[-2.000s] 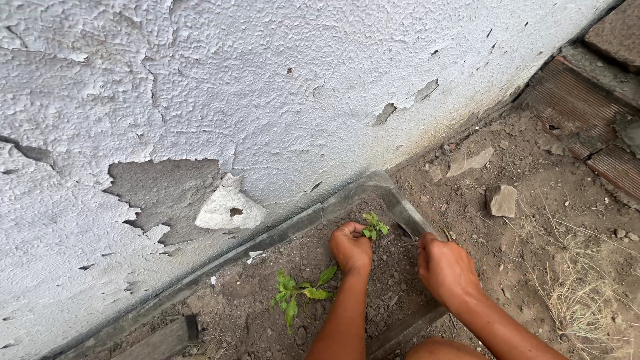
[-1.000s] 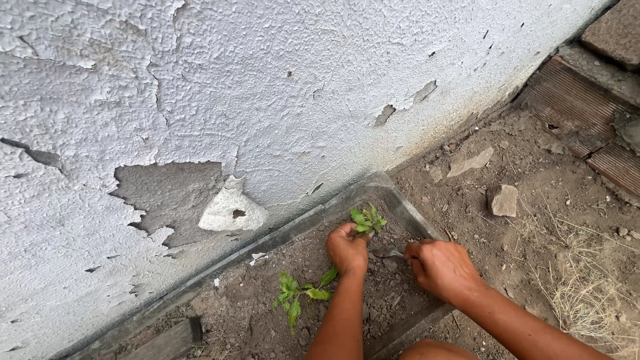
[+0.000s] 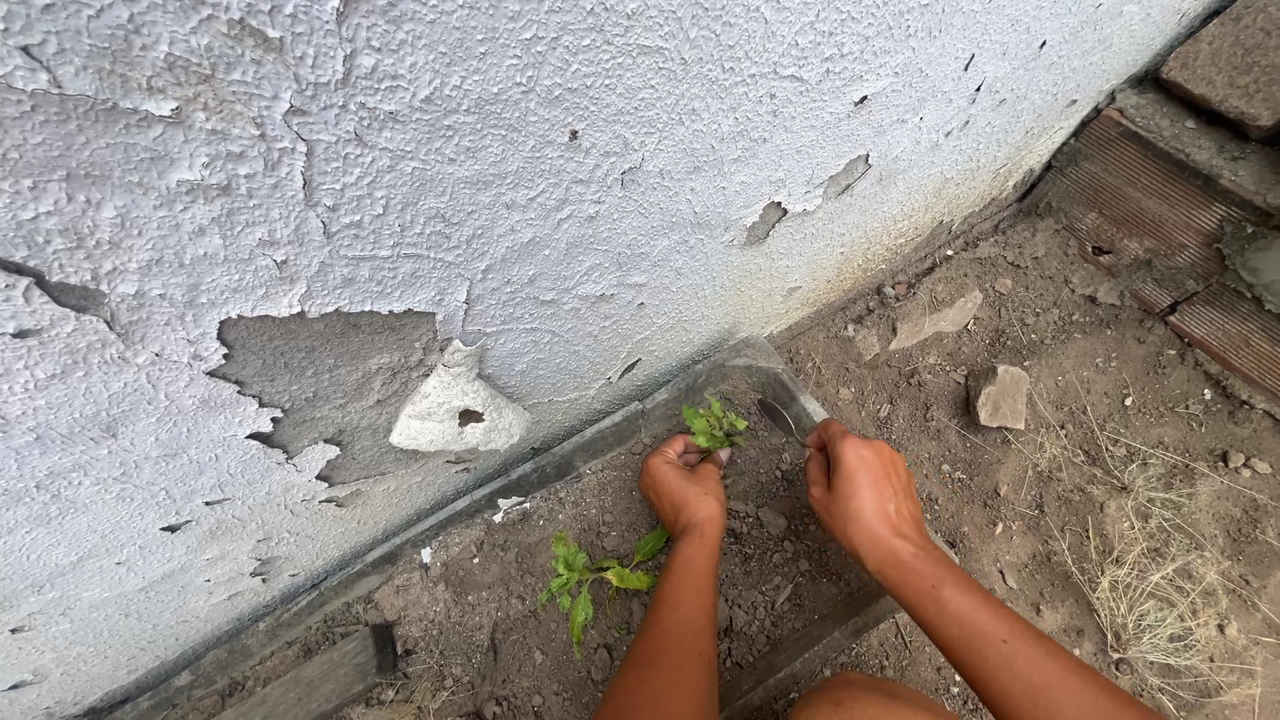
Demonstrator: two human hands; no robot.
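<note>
My left hand [image 3: 687, 485] pinches a small leafy green seedling [image 3: 713, 424] by its stem, near the corner of a soil bed. To its right, my right hand [image 3: 862, 490] is closed around the handle of a metal spoon [image 3: 779, 418], whose bowl points up and left over the soil beside the bed's edging. A second green plant [image 3: 585, 577] with serrated leaves leans on the soil, left of my left forearm. The lower end of the seedling is hidden by my fingers.
A white wall with peeling paint [image 3: 560, 200] rises behind the bed. Grey edging [image 3: 640, 425] borders the soil. A stone [image 3: 1000, 397], dry grass [image 3: 1145, 590] and ridged clay bricks [image 3: 1140, 205] lie at right. A board [image 3: 320, 680] lies at lower left.
My right hand and the spoon have moved up, away from the soil beside the seedling, where they were one second ago. My left hand stays at the seedling.
</note>
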